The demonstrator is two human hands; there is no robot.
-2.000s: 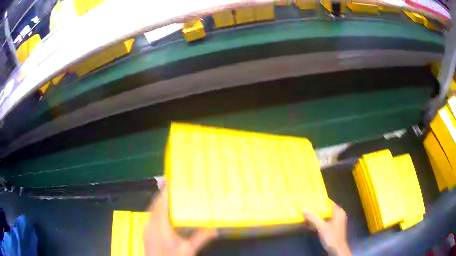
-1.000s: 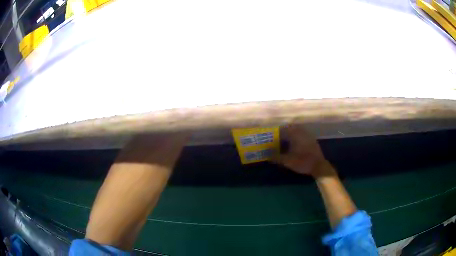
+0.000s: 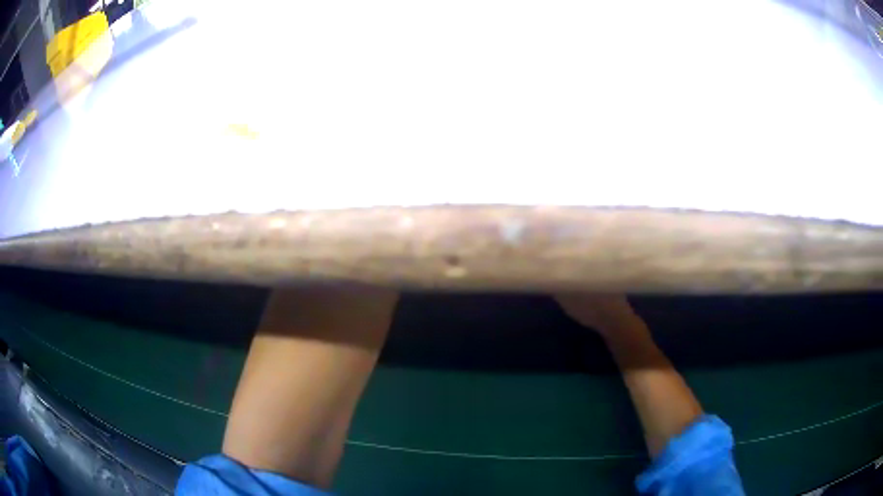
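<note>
The white raised shelf [image 3: 484,116] spans the view, with its worn brown front edge across the middle. Both bare forearms, in blue sleeves, reach forward beneath it over the green conveyor belt [image 3: 503,417]. My left hand is fully hidden under the shelf; only the forearm shows. My right hand [image 3: 593,308] shows only its back part near the wrist, just below the shelf edge. Its fingers are hidden, so I cannot tell what it holds. No box is visible near my hands.
A blurred yellow item [image 3: 77,44] stands at the shelf's far left. A small yellow spot [image 3: 242,130] is on the shelf surface. A dark rail [image 3: 68,441] runs along the belt's near left side, with blue cloth [image 3: 24,467] beside it.
The yellow stack held earlier went out of sight as the view moved to the shelf. The yellow labelled box end seen by my right hand is now hidden, and that hand is further under the edge.
</note>
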